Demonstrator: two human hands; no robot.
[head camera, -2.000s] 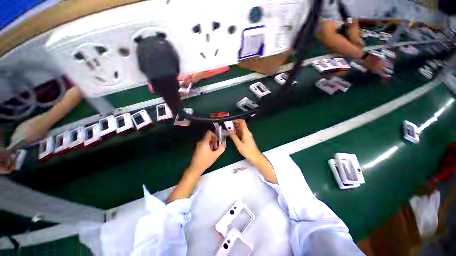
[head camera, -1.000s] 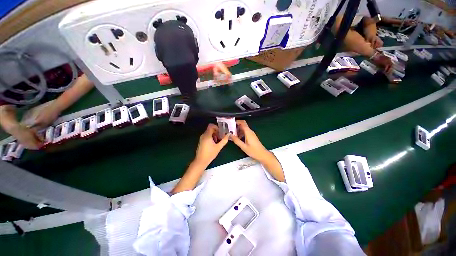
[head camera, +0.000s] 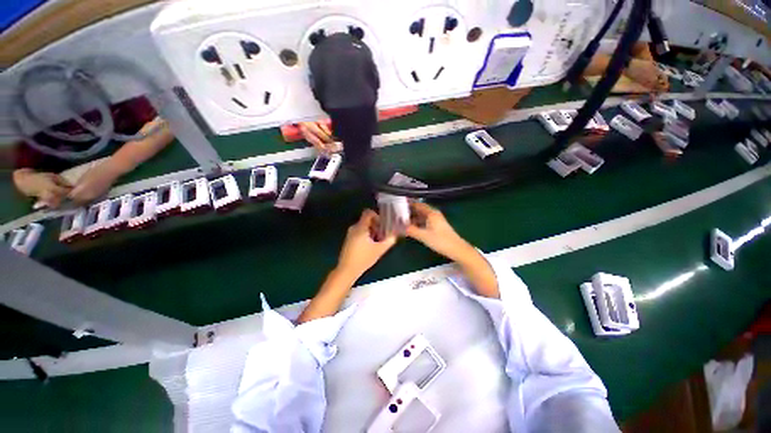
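Note:
A small white housing unit (head camera: 394, 213) is held over the green belt, between my two hands. My left hand (head camera: 365, 244) grips its left side and my right hand (head camera: 432, 229) its right side. Its face is blurred. Two white front shells with windows lie on the white sheet between my forearms, one higher (head camera: 412, 364) and one lower (head camera: 404, 412), touching or overlapping. Another white unit (head camera: 407, 181) lies on the belt just behind my hands, partly hidden by the black cable.
A white socket strip (head camera: 292, 57) with a black plug hangs above. Units line the green belt (head camera: 507, 203) left and right. Stacked shells (head camera: 609, 304) and a single one (head camera: 722, 249) lie at right. Other people's hands show at far left (head camera: 63, 188), behind the plug and top right.
The view has shifted. The unit in my hands has turned from face-on to a narrower, blurred view. At far left, the other person's hands have moved back from the row of units.

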